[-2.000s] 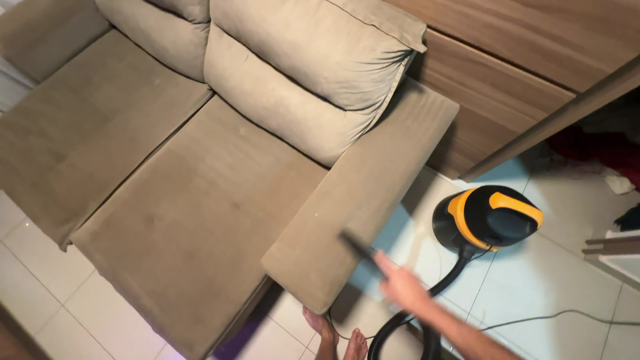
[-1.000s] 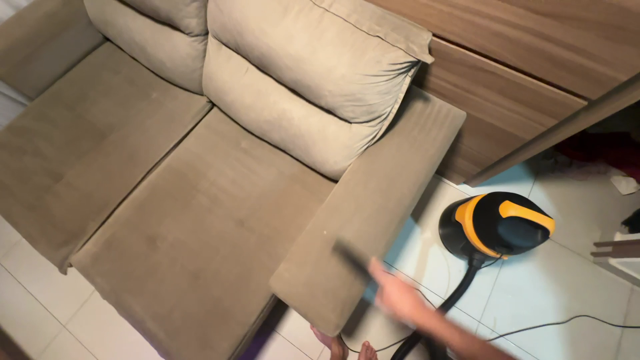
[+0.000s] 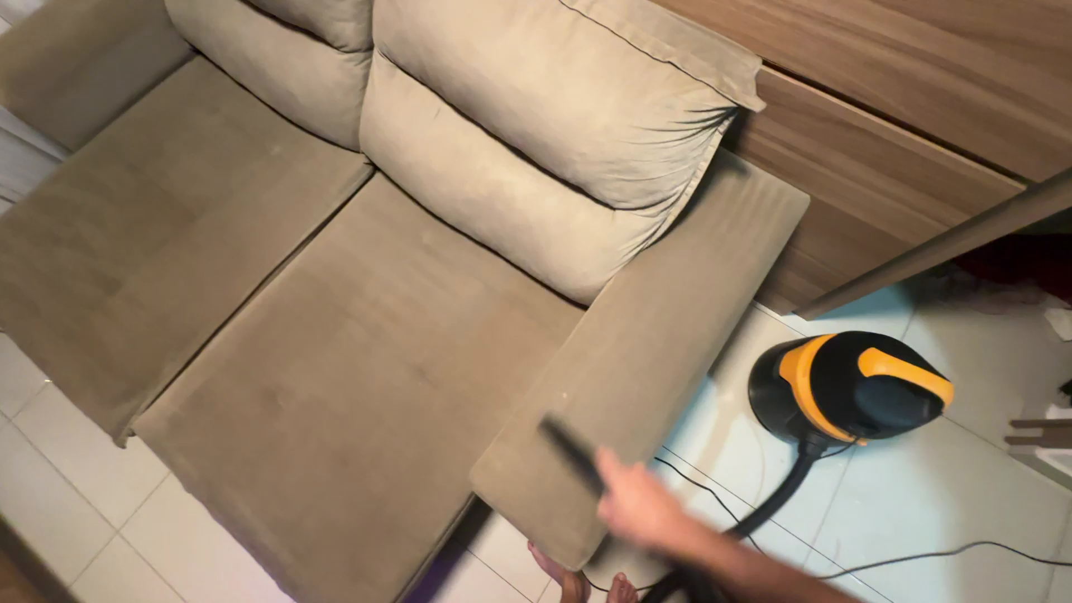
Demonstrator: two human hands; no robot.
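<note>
My right hand (image 3: 638,501) is closed around a black vacuum nozzle (image 3: 573,452), whose tip lies over the front part of the beige sofa armrest (image 3: 653,335). Blur hides whether the tip touches the fabric. A black hose (image 3: 783,498) runs from beneath my forearm up to a black and yellow canister vacuum cleaner (image 3: 850,387), which stands on the tiled floor beside the armrest. Left of the armrest spread the sofa's seat cushions (image 3: 360,377) and back cushions (image 3: 536,142). My left hand is out of view.
A wooden panelled cabinet (image 3: 888,151) stands behind the armrest. A thin black cable (image 3: 938,553) crosses the white floor tiles (image 3: 904,494). Bare feet (image 3: 621,588) show at the bottom, by the armrest's front end. Red fabric (image 3: 1005,272) lies at the far right.
</note>
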